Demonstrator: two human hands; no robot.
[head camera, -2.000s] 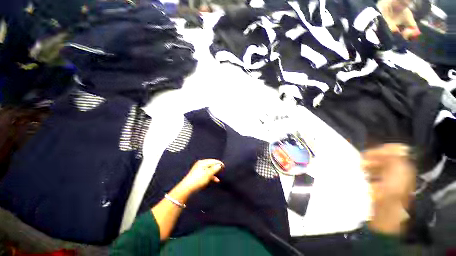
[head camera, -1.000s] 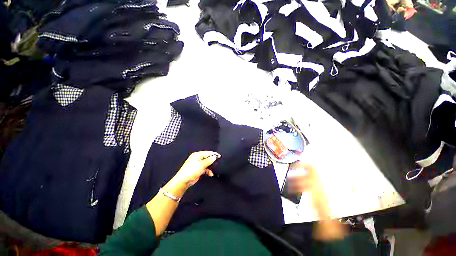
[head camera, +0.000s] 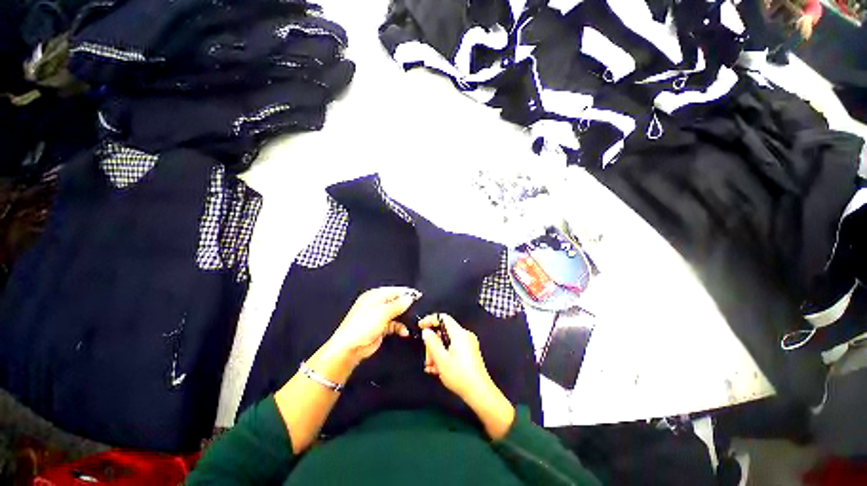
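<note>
A navy garment (head camera: 456, 271) with checked armhole facings lies flat in front of me. My left hand (head camera: 375, 318) rests on its middle, thumb and fingers pinching the garment's edge, with a tiny pale spot at the fingertips. My right hand (head camera: 452, 349) is just right of it, fingers closed on a small dark tool (head camera: 443, 329). The two hands are close together but apart. A needle or thread cannot be made out.
A round dish (head camera: 549, 270) with a red item is right of the garment, with small loose pieces (head camera: 509, 193) above it and a black phone-like rectangle (head camera: 568, 348) below. Navy garments (head camera: 105, 285) lie left; black garments with white trim (head camera: 570, 66) are heaped across the white table (head camera: 665, 332).
My right hand has come in from the far right, past the dish, to beside my left hand. My left hand has stayed pinching the garment.
</note>
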